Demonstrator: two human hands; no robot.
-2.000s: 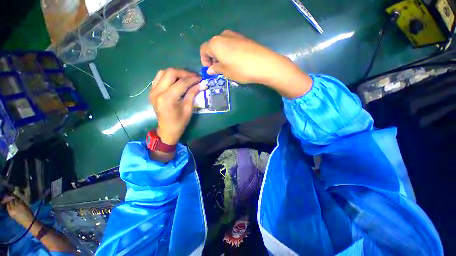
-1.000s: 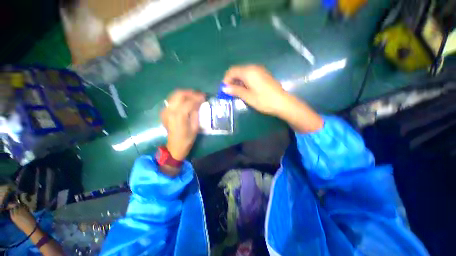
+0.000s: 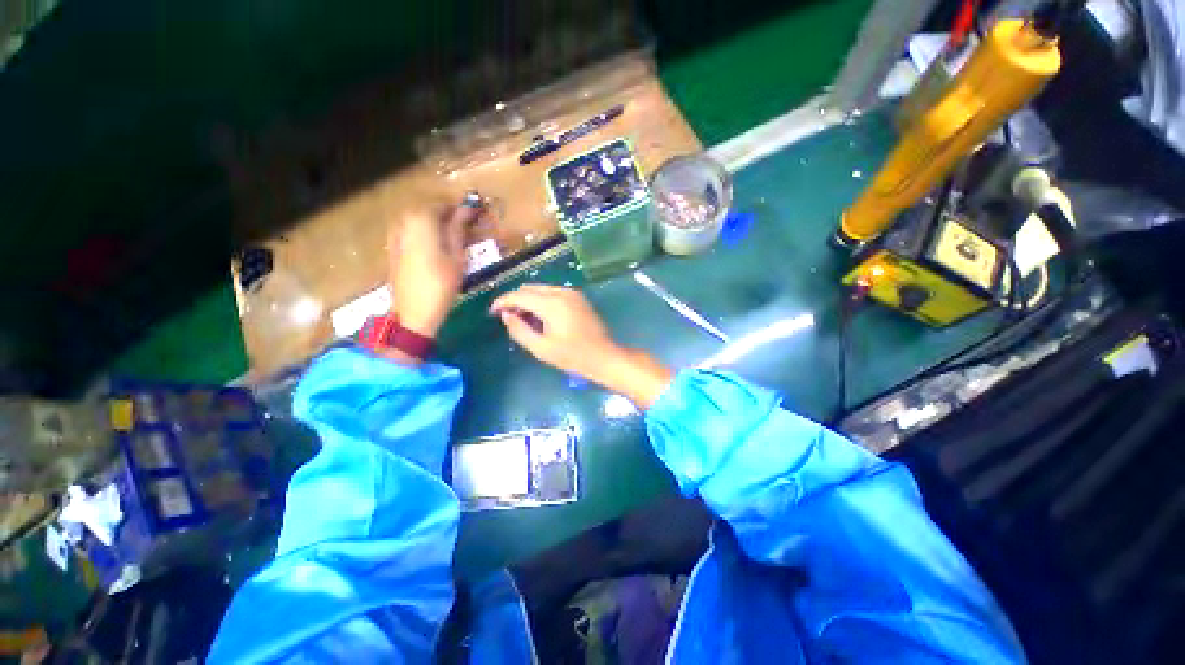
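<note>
The open-backed phone assembly [image 3: 517, 468] lies on the green mat in front of me, silver-white on its left and darker on its right. Neither hand touches it. My left hand [image 3: 426, 270] is over the brown board beyond the phone, its fingers blurred near a tiny item; whether it grips it is unclear. My right hand [image 3: 556, 327] is above the mat between the phone and the green parts box [image 3: 608, 237], fingers curled in; I cannot tell if they hold anything. The box contains small dark and silver pieces.
A clear round tub [image 3: 691, 205] stands right of the box. A thin pale stick [image 3: 682, 307] lies on the mat. The yellow-orange electric screwdriver [image 3: 962, 120] hangs near a yellow-black unit [image 3: 925, 283]. A dark pen [image 3: 572, 134] lies on the brown board [image 3: 312, 234]. A blue-framed bin [image 3: 163, 455] is left.
Both hands have left the phone and moved away over the bench, the left onto the brown board. The blue piece at my right fingertips no longer shows there. The view has shifted forward.
</note>
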